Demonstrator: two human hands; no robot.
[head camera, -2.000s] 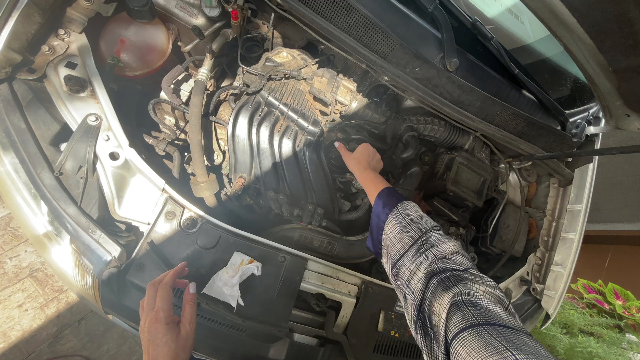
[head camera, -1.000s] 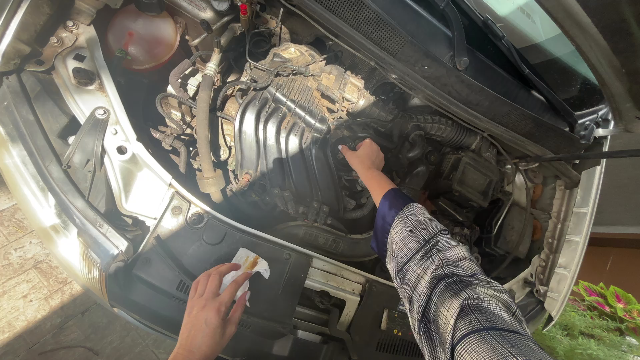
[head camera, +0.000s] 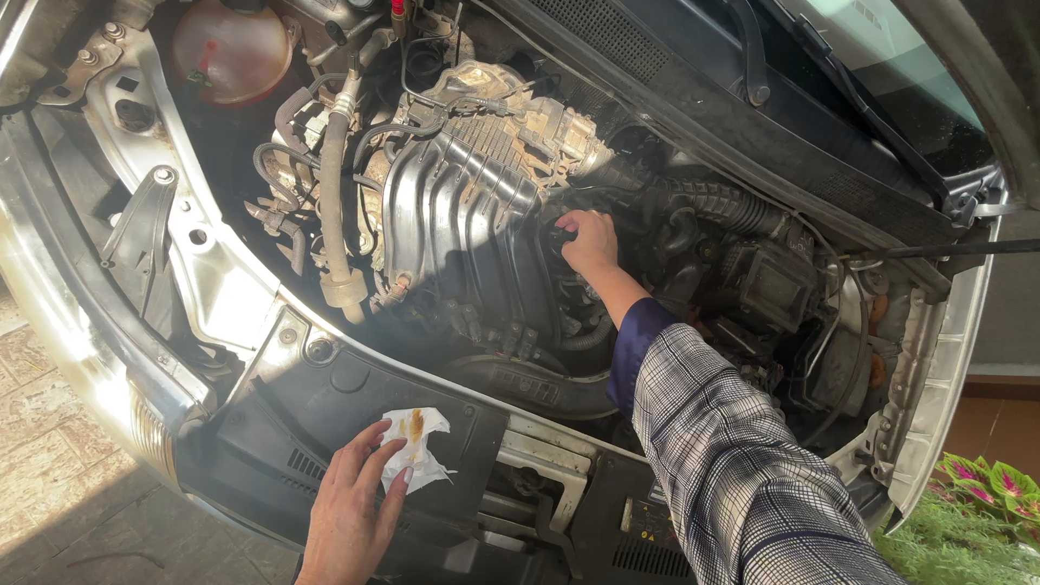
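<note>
My right hand (head camera: 588, 241) reaches into the engine bay, its fingers closed around a black cap (head camera: 562, 237) beside the ribbed black plastic intake manifold (head camera: 467, 236); the hand hides part of the cap. Near the front of the bay, my left hand (head camera: 357, 487) hovers at or rests on the left edge of a crumpled white paper tissue (head camera: 422, 451) with brown stains, its fingers apart. The tissue lies on the black plastic front cover (head camera: 325, 390). Whether the fingertips touch the tissue cannot be told.
A translucent fluid reservoir (head camera: 231, 49) stands at the upper left. A grey hose (head camera: 331, 187) runs beside the manifold. The black battery or box (head camera: 768, 284) and a corrugated air hose (head camera: 719, 203) lie right of my right hand. A thin prop rod (head camera: 934, 250) crosses at the far right.
My left hand has moved right from the cover's edge to the tissue. My right hand stays at the same spot beside the manifold.
</note>
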